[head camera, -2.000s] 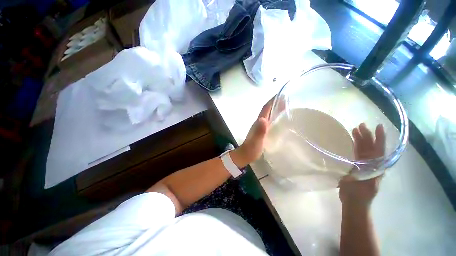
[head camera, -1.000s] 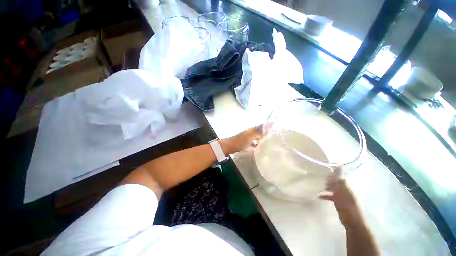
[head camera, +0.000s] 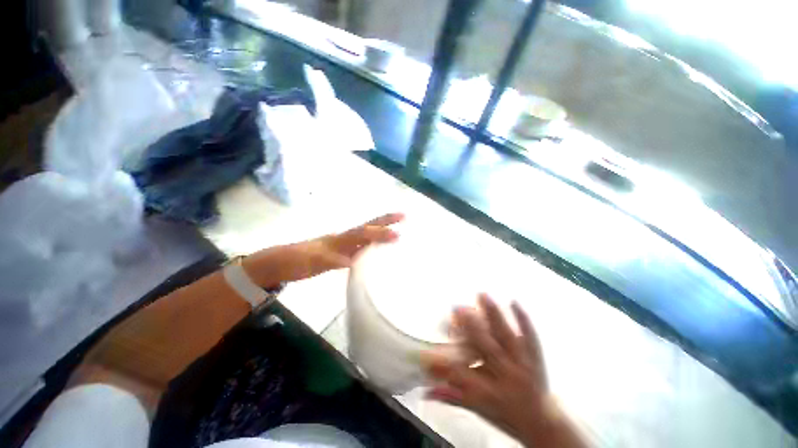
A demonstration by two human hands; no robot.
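An off-white round bowl (head camera: pixel 382 350) stands on the white bench (head camera: pixel 612 385) by its near edge, its open top washed out by glare. My left hand (head camera: pixel 363 242) is at its far left rim, with the fingers over the rim. My right hand (head camera: pixel 499 367) is at its right side, blurred, with spread fingers against the rim and wall. Both hands have the bowl between them. No clear vessel can be made out around the bowl. The bowl's bottom is partly hidden.
A dark blue cloth (head camera: pixel 188 157) and white wrapping (head camera: pixel 293 149) lie farther left on the bench. Puffy white bundles (head camera: pixel 66 223) are at the far left. Faint clear vessels (head camera: pixel 219 61) stand behind the cloth. A dark upright post (head camera: pixel 437 96) and a ledge with pale bowls (head camera: pixel 540 118) are beyond.
The view has swung right. The clear rim seen between my hands earlier no longer shows; the off-white bowl is there now. My right hand has spread its fingers at the bowl's side.
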